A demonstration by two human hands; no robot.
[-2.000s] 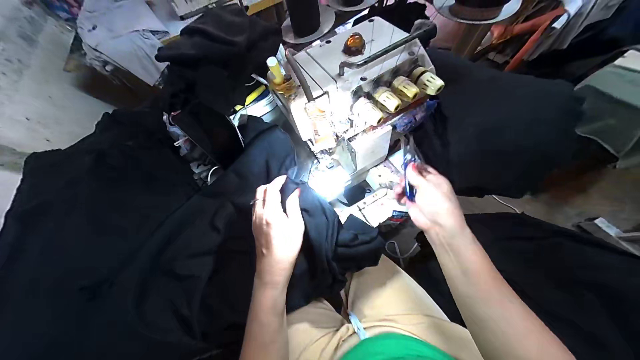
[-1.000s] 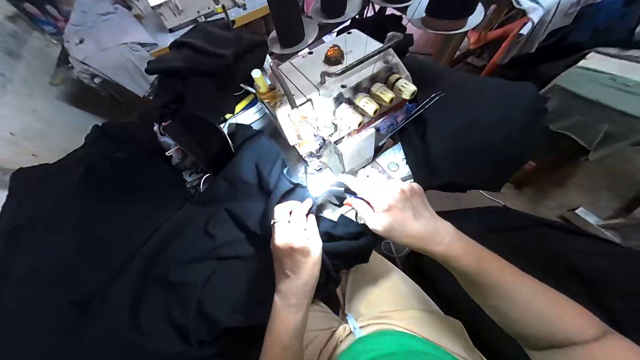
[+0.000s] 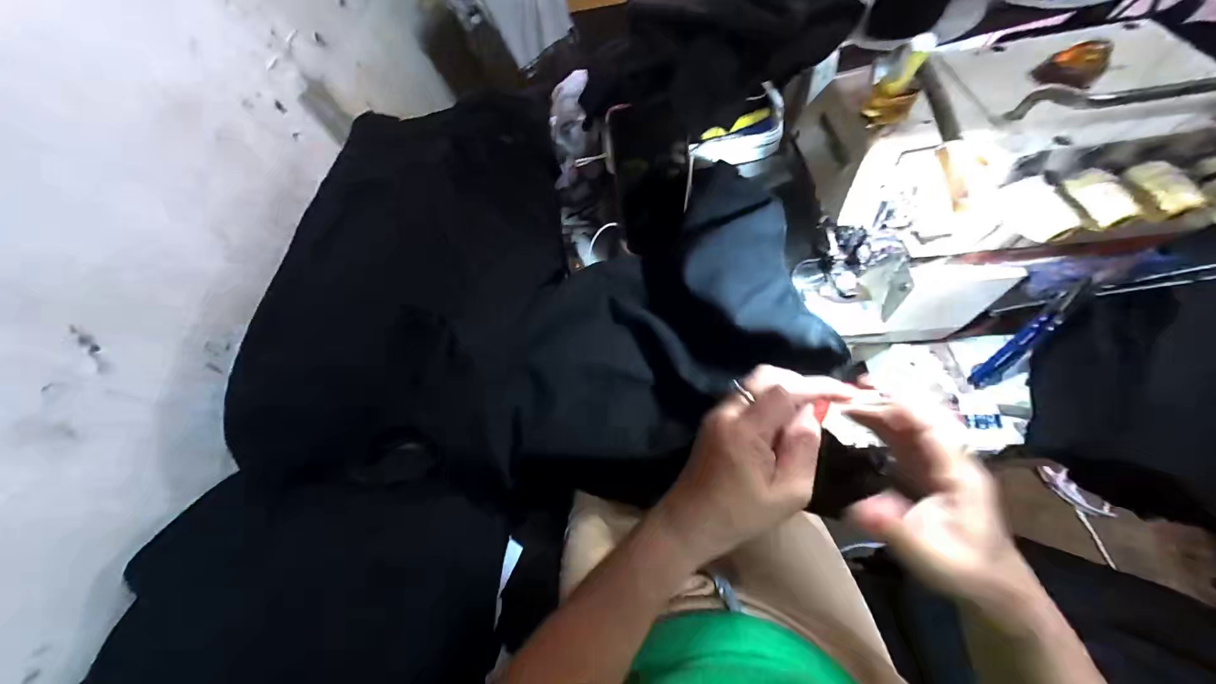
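My left hand [image 3: 760, 442], with a ring on one finger, is closed at the near edge of the black fabric [image 3: 608, 361]; a small red thing shows at its fingertips. Blurred, my right hand [image 3: 940, 494] is close beside it with its fingers spread and nothing visible in them. Both are just in front of the serger sewing machine [image 3: 950, 294], whose lamp lights the needle area. A blue-handled tool [image 3: 1021, 342] rests at the machine's right side, apart from my hands. What exactly my left fingers pinch is too blurred to tell.
A dark phone [image 3: 649, 180] stands behind the fabric, near a container [image 3: 746, 142] with yellow things. A white stained wall [image 3: 171, 237] is on the left. More black fabric [image 3: 1130, 389] hangs at the right of the machine. Yellowish tension dials [image 3: 1102, 198] line its front.
My right hand has drawn back from the needle area. Two seconds ago it held the blue-handled tool, which now lies by the machine. The view has swung left and down.
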